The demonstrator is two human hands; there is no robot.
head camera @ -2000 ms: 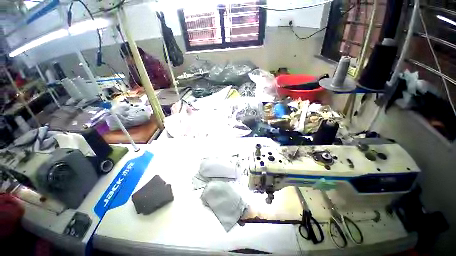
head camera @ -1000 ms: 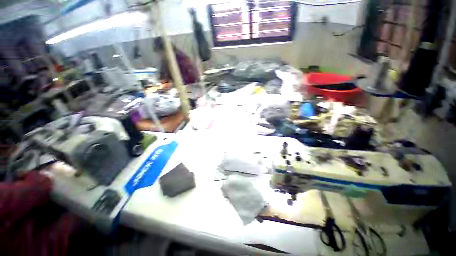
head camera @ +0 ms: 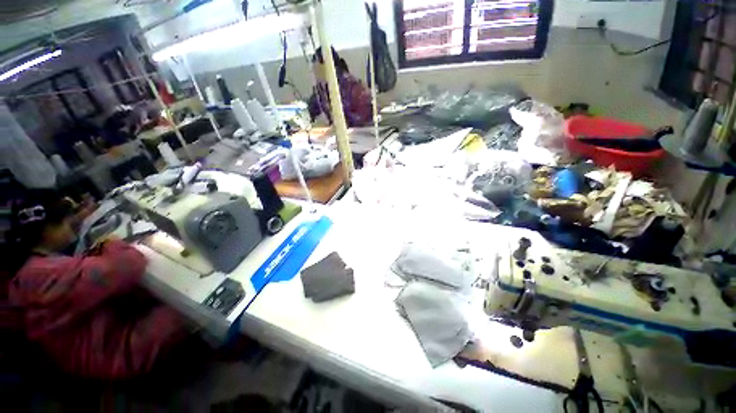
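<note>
No hand of mine is in the picture. Pale grey fabric pieces [head camera: 436,321] lie in a loose, overlapping pile on the white sewing table [head camera: 363,343], left of the needle end of the right sewing machine [head camera: 613,294]. Dark grey-brown pieces [head camera: 328,277] lie overlapped to the left of the pale pile. A thin dark sliver lies at the table's front edge. Black-handled scissors [head camera: 583,395] lie on the right machine bed, cut off by the lower edge. Second scissors [head camera: 637,387] are beside them, also partly cut off.
A person in red [head camera: 93,310] sits at the neighbouring machine [head camera: 218,230] on the left. A blue label [head camera: 292,254] and a control panel [head camera: 223,297] lie between. Behind are scraps and plastic bags [head camera: 476,113], a red basin [head camera: 613,145] and a thread cone [head camera: 704,125]. Another person is further back.
The view has turned left, so the table and machines sit further right and the person in red shows more fully. The fabric pieces and scissors appear unmoved on the table.
</note>
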